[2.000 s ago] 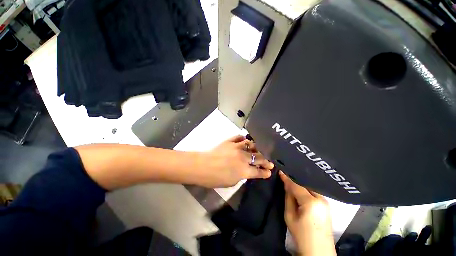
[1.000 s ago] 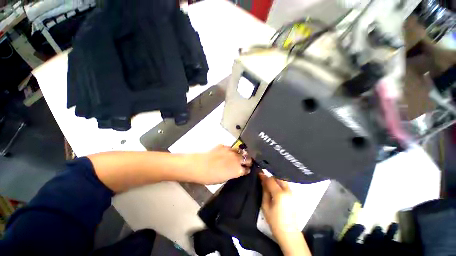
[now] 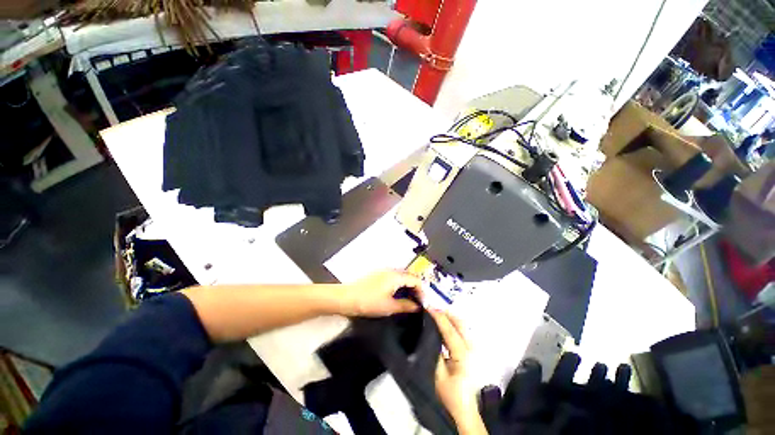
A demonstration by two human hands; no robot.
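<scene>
A black workpiece (image 3: 404, 344) hangs from both my hands in front of the sewing machine head (image 3: 489, 223) lettered MITSUBISHI, its straps drooping toward my lap. My left hand (image 3: 382, 293) pinches its upper edge from the left. My right hand (image 3: 455, 357) holds it from the right, fingertips close to my left ones. The needle area (image 3: 442, 285) shows small metal parts just beyond my fingertips. A large stack of black workpieces (image 3: 263, 136) lies at the upper left of the white table.
A black pile with finger-like strap ends (image 3: 561, 395) lies at the lower right beside a dark control panel (image 3: 698, 374). Cables loop over the machine. A box (image 3: 127, 259) stands on the floor at left. Red pipes (image 3: 433, 51) rise behind the table; brown cardboard (image 3: 633, 183) is behind right.
The view has pulled back, showing more of the machine and surroundings. Both hands have drawn the workpiece out from under the machine head toward me, uncovering the needle area.
</scene>
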